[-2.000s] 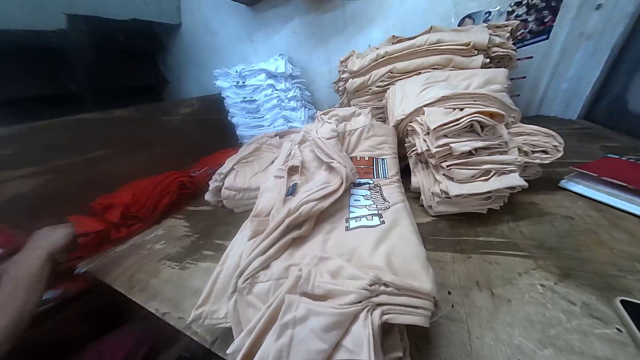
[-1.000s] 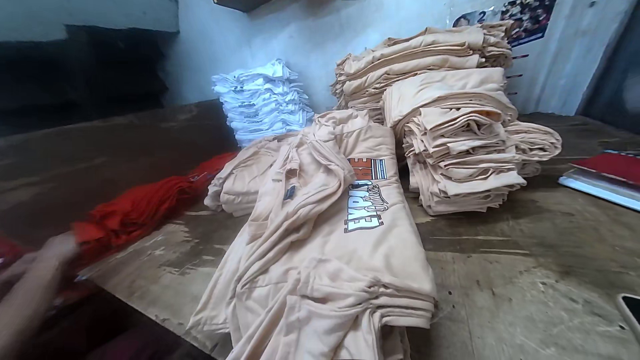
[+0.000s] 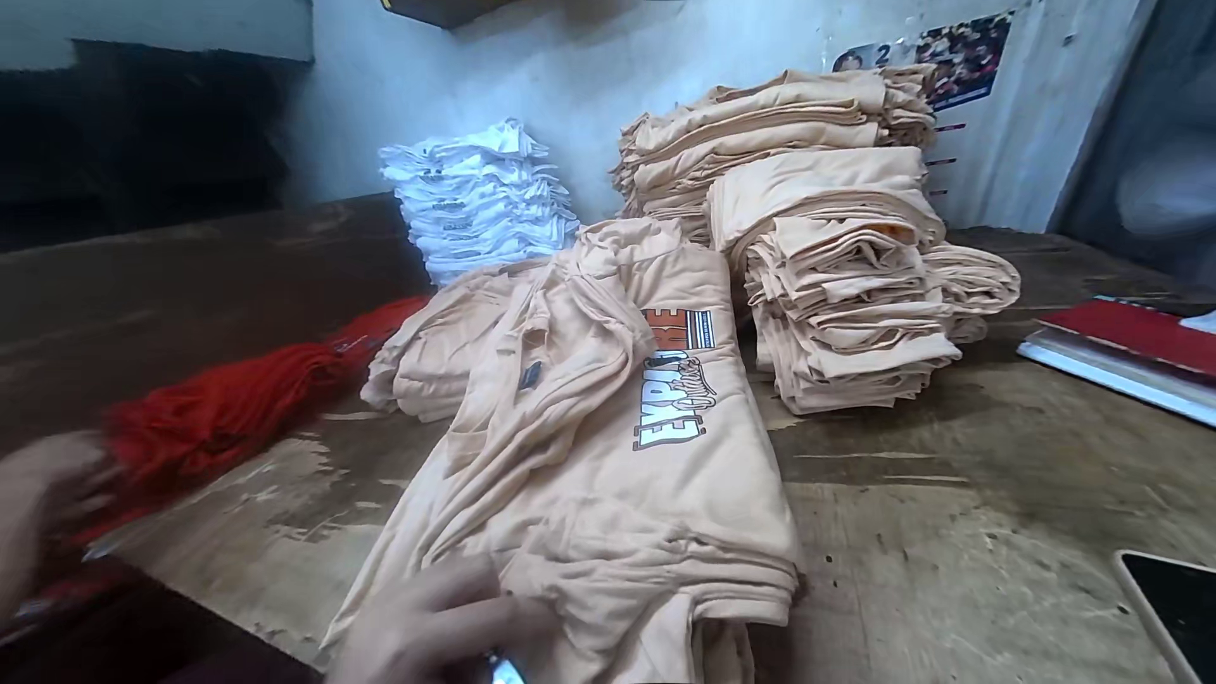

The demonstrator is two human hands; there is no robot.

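Note:
My left hand (image 3: pixel 62 508), blurred at the left edge, is against a heap of red cloth (image 3: pixel 228 408); its fingers are curled, and whether they grip the cloth cannot be told. Low in the view, my right hand (image 3: pixel 442 617) is over the lower left part of a pile of peach T-shirts (image 3: pixel 703 494). Under its bent fingers shows the end of a small shiny metal tool (image 3: pixel 505 670), mostly hidden. The top shirt bears a printed design, and its collar side with a dark neck label lies bunched on the left.
Tall stacks of folded peach shirts (image 3: pixel 836 285) stand behind at the right, and a stack of white garments (image 3: pixel 480 204) stands against the wall. A red-covered book (image 3: pixel 1130 332) and a phone (image 3: pixel 1178 608) lie on the wooden table (image 3: pixel 912 560) at the right.
My right hand has come into view at the bottom, over the peach shirts. My left hand remains by the red cloth at the left edge.

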